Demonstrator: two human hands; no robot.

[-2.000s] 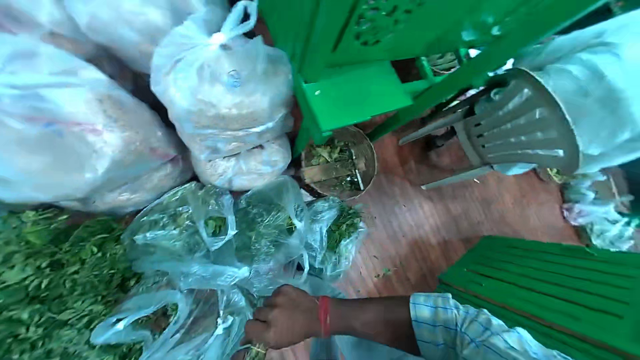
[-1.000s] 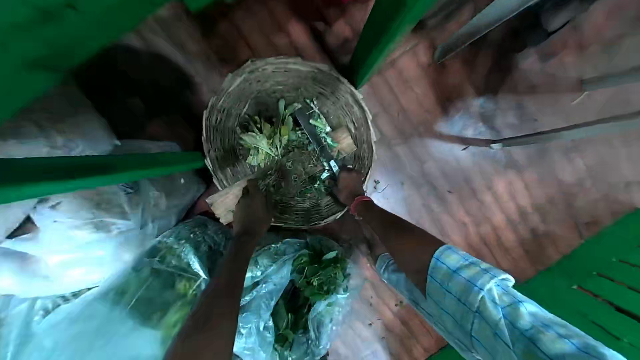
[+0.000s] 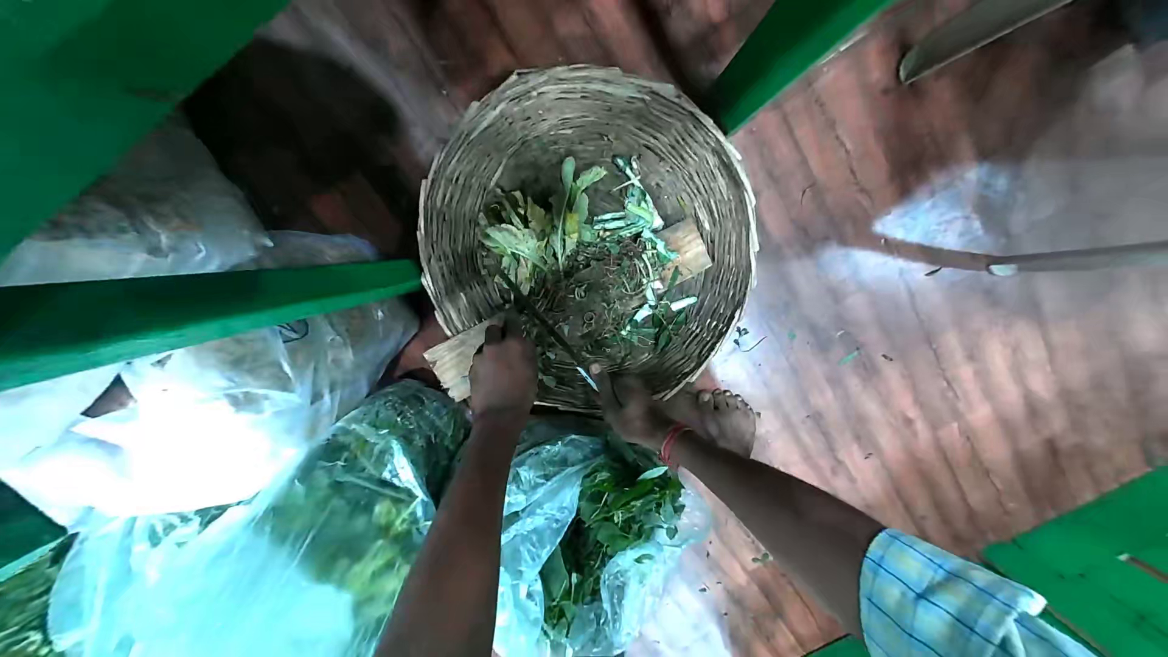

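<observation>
A round woven basket [image 3: 725, 173] stands on the floor with leaves, stems and cut scraps inside. My right hand [image 3: 630, 406] grips a knife [image 3: 547, 324] at the near rim; its dark blade slants up and left over the scraps. On the rim's left side, my left hand [image 3: 502, 374] is curled beside the end of a pale wooden board [image 3: 453, 359], near the blade; its fingers are partly hidden, so its hold is unclear. Another pale wooden part [image 3: 686, 249] shows inside the basket at right. Yellowish-green leaves [image 3: 525, 242] lie at the basket's left.
Clear plastic bags of green leaves [image 3: 611, 511] lie below the basket. Filled translucent sacks [image 3: 219, 401] stand at left. Green furniture bars [image 3: 210, 306] flank the basket. A bare foot [image 3: 725, 420] is at the near right rim. Chair legs [image 3: 1077, 258] and floorboards [image 3: 912, 392] are at right.
My right hand has gone from the plastic bags to the basket. The knife blade pointed more steeply across the basket one second ago and now slants toward my left hand. The view has moved over the basket.
</observation>
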